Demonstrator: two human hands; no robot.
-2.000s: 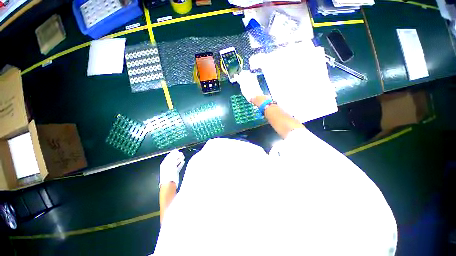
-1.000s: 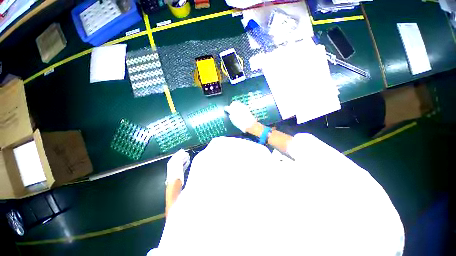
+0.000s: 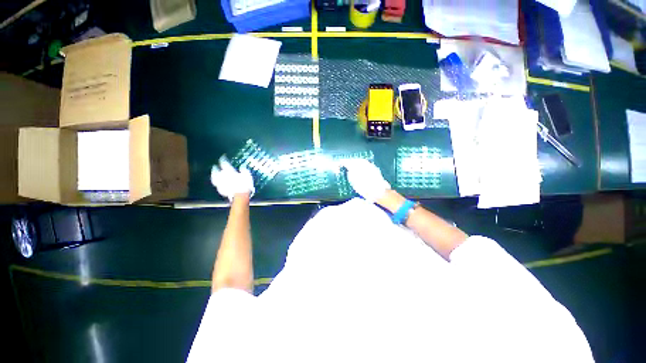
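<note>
Several green circuit board panels lie in a row along the near edge of the bench. My left hand (image 3: 232, 179), in a white glove, is at the left edge of the leftmost panel (image 3: 256, 162); whether it grips it cannot be told. The second panel (image 3: 301, 172) lies beside it. My right hand (image 3: 365, 179), gloved, is over the third panel (image 3: 343, 186) and hides part of it; its fingers are blurred. The rightmost panel (image 3: 419, 167) lies flat, untouched.
Two phones, one with a yellow screen (image 3: 380, 106) and one white-framed (image 3: 411, 106), lie on bubble wrap (image 3: 340, 88). White papers (image 3: 506, 152) and a thin silver tool (image 3: 558, 144) are right. An open cardboard box (image 3: 139, 159) stands left. A blue bin (image 3: 269, 15) is at the back.
The view has turned, so the bench shows level and shifted right. My left hand has risen from below the bench edge to the leftmost panel. My right hand has moved left from the rightmost panel.
</note>
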